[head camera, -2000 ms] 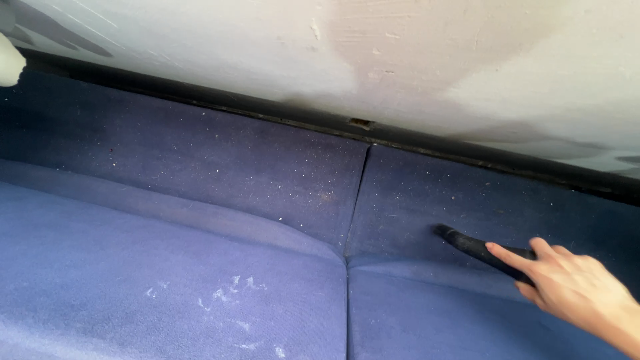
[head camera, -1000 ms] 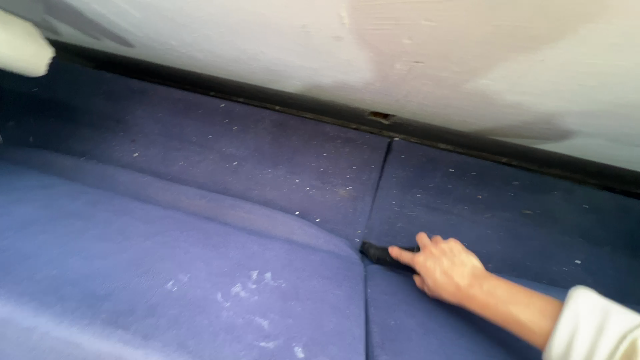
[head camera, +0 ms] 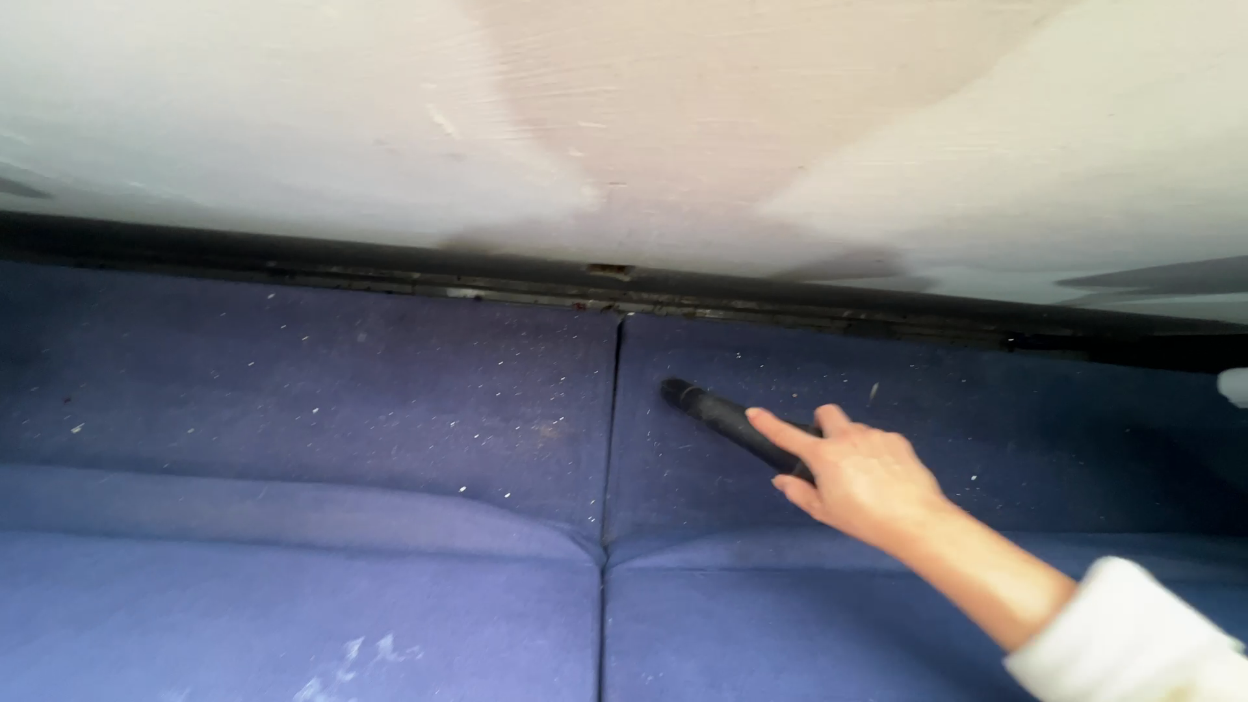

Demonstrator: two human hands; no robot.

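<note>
My right hand [head camera: 863, 473] grips a black tube-shaped tool [head camera: 726, 417], perhaps a vacuum nozzle, with the index finger laid along it. Its tip rests on or just above the blue fabric backrest [head camera: 741, 507], right of the dark seam [head camera: 614, 429] between two cushion sections. White specks lie over the backrest on both sides of that seam. Whitish smears [head camera: 366, 658] mark the blue seat cushion [head camera: 195, 604] at the lower left. The far end of the tool is hidden in my palm. My left hand is out of view.
A black rail [head camera: 390, 258] with debris along its lower edge runs above the backrest. Over it stands a pale wall panel [head camera: 673, 117] with uneven beige patches and a small hole at its base. A white object [head camera: 1233, 387], cut off by the frame, shows at the right edge.
A second ago the black tool's tip was at the seam's crease, where backrest meets seat; now it is higher, on the right backrest section. The view has turned. My right hand has kept its grip.
</note>
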